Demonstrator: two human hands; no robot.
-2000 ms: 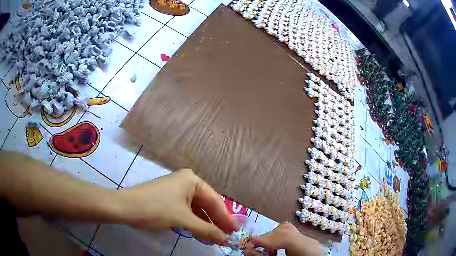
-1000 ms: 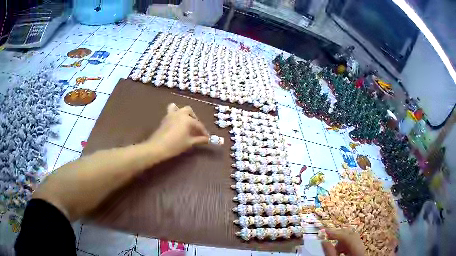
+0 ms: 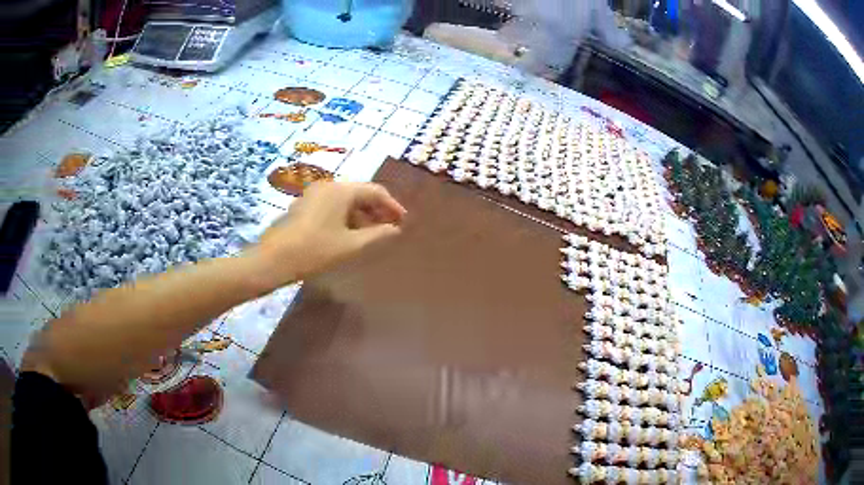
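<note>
My left hand (image 3: 327,227) is over the upper left part of the brown work board (image 3: 455,284), its thumb and index fingertips close together with no piece visible between them. My right hand is not in view. Small white and cream assembled figures stand in tight rows on the board's right side (image 3: 630,369). A larger block of such figures (image 3: 545,156) lies beyond the board's far edge. A loose heap of grey-white pieces (image 3: 156,204) lies at left. A heap of peach pieces (image 3: 763,436) lies at lower right.
A bench scale (image 3: 185,43) and a blue basin (image 3: 346,21) stand at the far left. A flat black object (image 3: 17,242) is at the left edge. Dark green tree-like pieces (image 3: 791,256) line the right side. The tablecloth (image 3: 369,71) is printed with food drawings.
My left hand has moved left, away from the row ends, and the white piece at its fingers no longer shows there. My right hand has gone out of view. The camera view has shifted.
</note>
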